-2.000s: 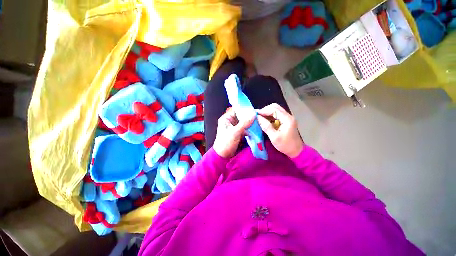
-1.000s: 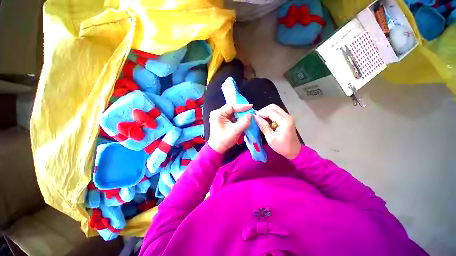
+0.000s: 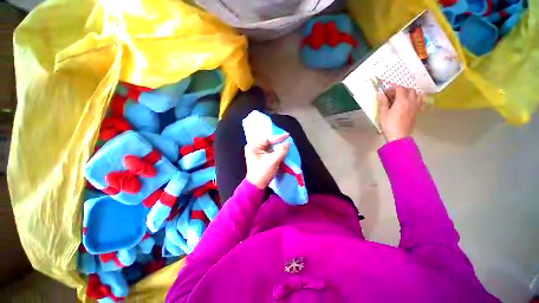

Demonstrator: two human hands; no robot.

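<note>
A bright blue plush piece [image 3: 292, 184] with a red band is folded narrow above my lap. My left hand [image 3: 264, 160] pinches it near its middle. My right hand [image 3: 400, 111] is away from the piece, over the top panel of the white and green tool box [image 3: 361, 83], at its lower edge. A small metal tool [image 3: 378, 83] shows at its fingertips; whether the fingers grip it is hard to tell.
A yellow bag [image 3: 50, 171] full of blue and red plush pieces stands open at my left knee. A white sack [image 3: 266, 15] is at the top. A plush piece with a red bow [image 3: 328, 41] lies on the floor. Another yellow bag [image 3: 493, 89] is at upper right.
My right hand has let go of the plush piece and moved up and right to the tool box. My left hand still holds the piece, now turned to show more of its face. The view has shifted.
</note>
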